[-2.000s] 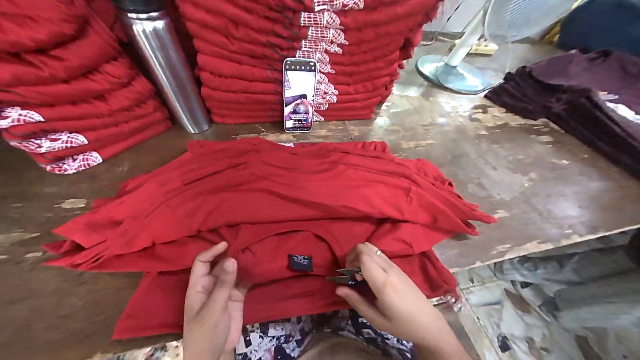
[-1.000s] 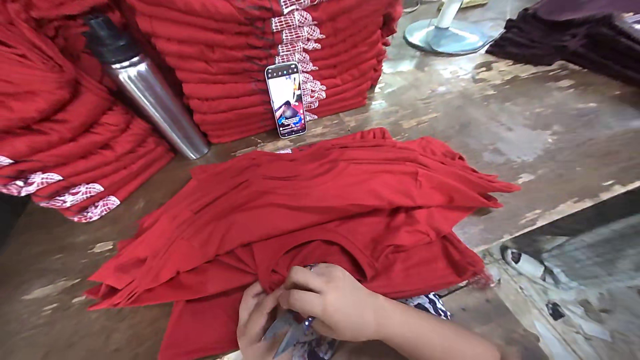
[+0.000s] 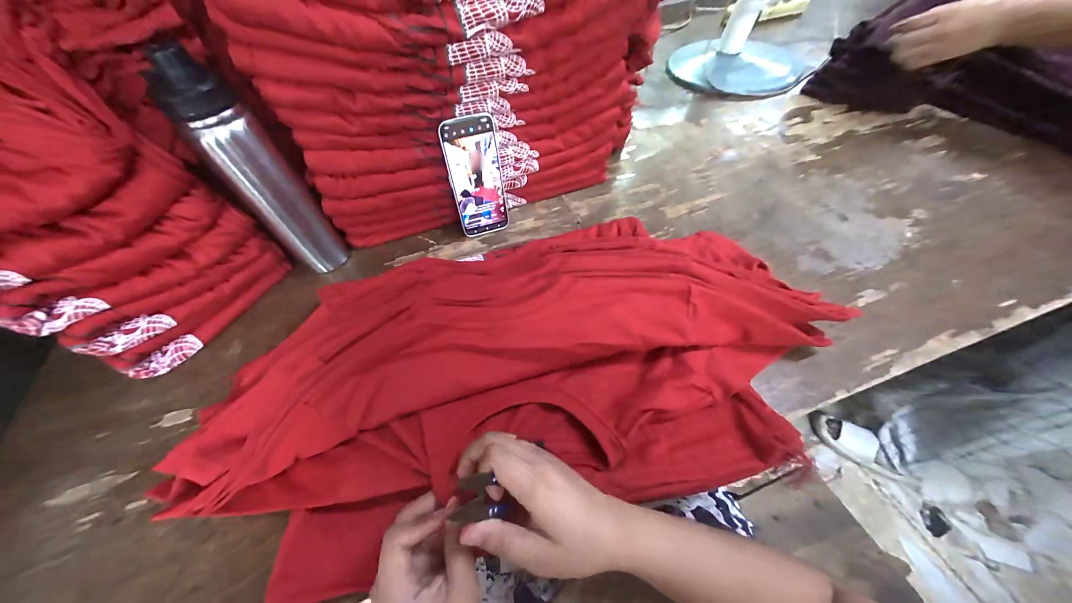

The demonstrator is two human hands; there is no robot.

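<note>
A pile of red fabric shirts (image 3: 519, 310) lies spread on the worn table. The top shirt's round neckline (image 3: 544, 402) faces me, and a small part of a dark label shows inside it. My right hand (image 3: 544, 511) holds a small dark thread snipper (image 3: 476, 496), its blades pointing left at the edge of the red cloth beside the neckline. My left hand (image 3: 427, 548) pinches that cloth between thumb and fingers, close to the blade tips. The lower part of my left hand is cut off by the frame's bottom edge.
Tall stacks of folded red garments (image 3: 377, 126) with white-patterned parts stand behind. A steel bottle (image 3: 260, 184) and a propped phone (image 3: 475, 176) lean there. At the back right are a fan base (image 3: 737, 65), dark purple cloth (image 3: 963, 75) and another person's hand (image 3: 946, 33). The table edge (image 3: 946, 352) runs at right.
My hands, apart two seconds ago, have come together at the shirt's neckline. Another person's hand has appeared on the purple cloth. The view has turned somewhat.
</note>
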